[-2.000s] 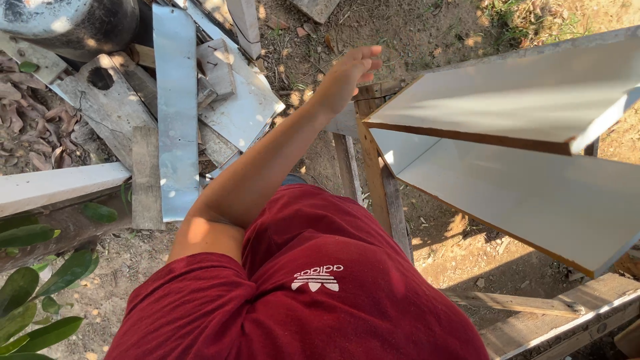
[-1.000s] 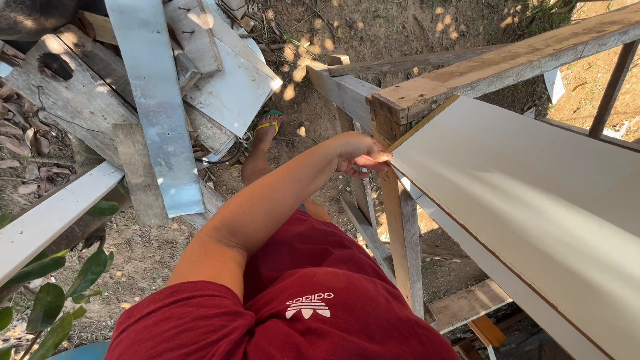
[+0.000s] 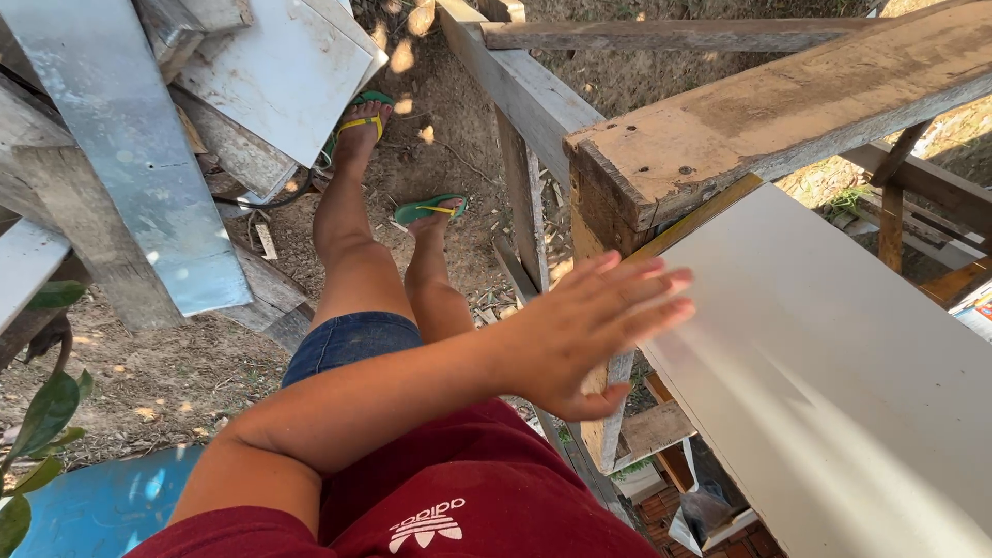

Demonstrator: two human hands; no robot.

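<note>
My left hand [image 3: 601, 333] reaches across from the left, back upward and fingers spread, blurred, with nothing in it. Its fingertips are over the near left corner of a white board [image 3: 829, 364]; whether they touch it, I cannot tell. The board has a brown edge and lies slanted along the inner side of a weathered wooden frame, against the top beam [image 3: 759, 108]. A wooden post [image 3: 597, 225] stands under the beam's end, just beyond my hand. My right hand is out of view.
Stacked scrap boards [image 3: 271, 77] and a bluish-grey metal-like strip [image 3: 147, 155] lie at the upper left, by my sandalled feet. A blue surface [image 3: 108, 504] is at the lower left, near leafy stems [image 3: 46, 418]. Below the frame sit bricks [image 3: 659, 519] and a plastic bag [image 3: 705, 508].
Two seconds ago two white panels stood at an angle to each other; now one broad face shows beside the beam. My left hand was at its corner one second ago and now has its fingers spread.
</note>
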